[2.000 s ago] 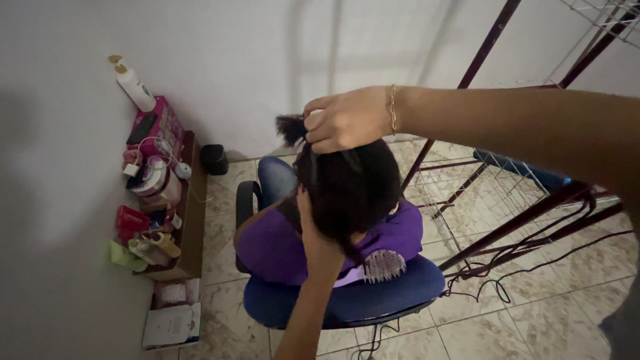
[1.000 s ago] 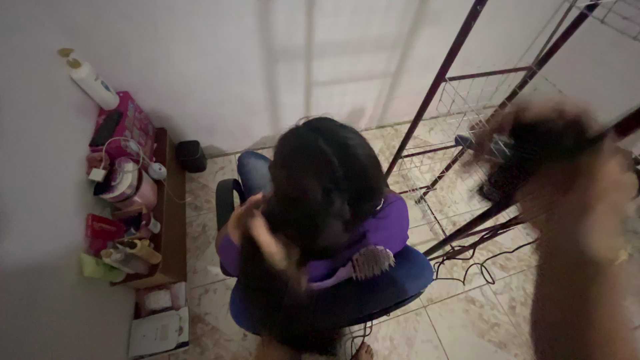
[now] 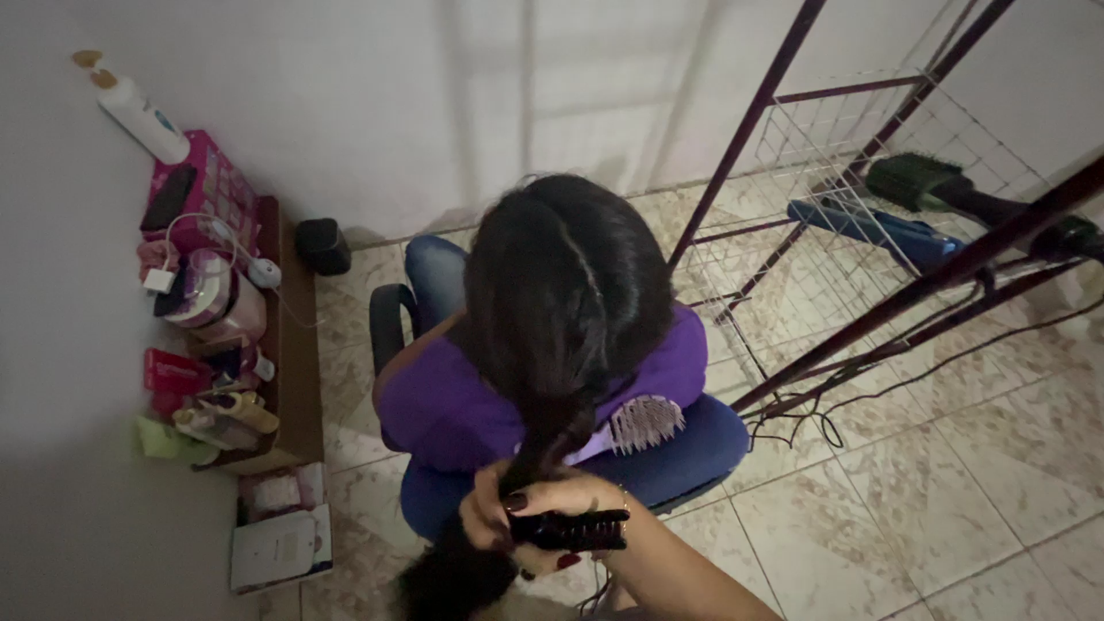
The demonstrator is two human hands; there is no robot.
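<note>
My right hand (image 3: 539,517), with dark nail polish and a thin bracelet, closes around the long dark hair (image 3: 548,440) of a seated person, gathered low behind the head. A black toothed hair clip (image 3: 573,530) is also in that hand, lying across the palm below the thumb. The loose hair ends hang at the lower left of the hand. My left hand is not in view. A light purple hairbrush (image 3: 645,424) lies against the person's back at the top of the blue chair backrest (image 3: 690,453).
Left, a brown shelf (image 3: 297,405) bears a pump bottle (image 3: 142,116), a pink box (image 3: 207,185), jars and small bottles. Right, a metal rack (image 3: 750,155) with wire shelves holds a round brush (image 3: 914,181) and a blue hair straightener (image 3: 871,233). Cables (image 3: 811,418) trail over the tiles.
My right hand has come from the rack side to the gathered hair. My left hand, at the hair before, has left the view. The round brush and straightener now show on the rack.
</note>
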